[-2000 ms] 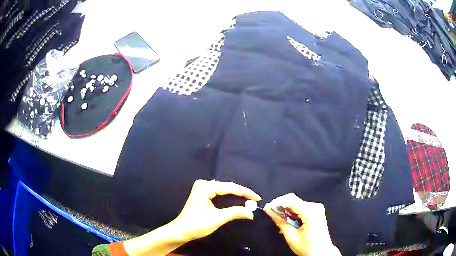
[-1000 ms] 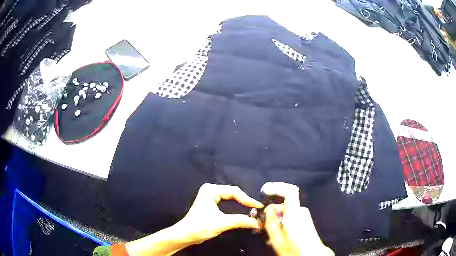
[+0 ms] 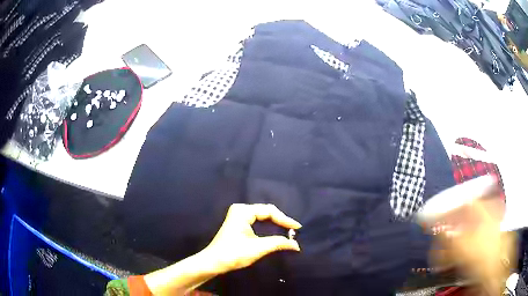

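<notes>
The navy vest lies spread on the table with its near edge by the picture's bottom. Black-and-white check shows at its armholes and neck. My left hand is over the near part of the vest and pinches a small whitish button between thumb and fingertip. My right hand is at the lower right, strongly blurred, over the vest's right edge and partly in front of the red plaid piece. Whether it holds anything cannot be told. No needle or thread can be made out.
At left on the white table are a black mat with red edging and loose buttons, a clear bag of buttons and a phone. A red plaid piece is at right. Dark garments lie upper right; a blue crate stands lower left.
My right hand has moved away from the left fingertips, out to the right. My left hand stays nearly in place with the button. The view has shifted slightly.
</notes>
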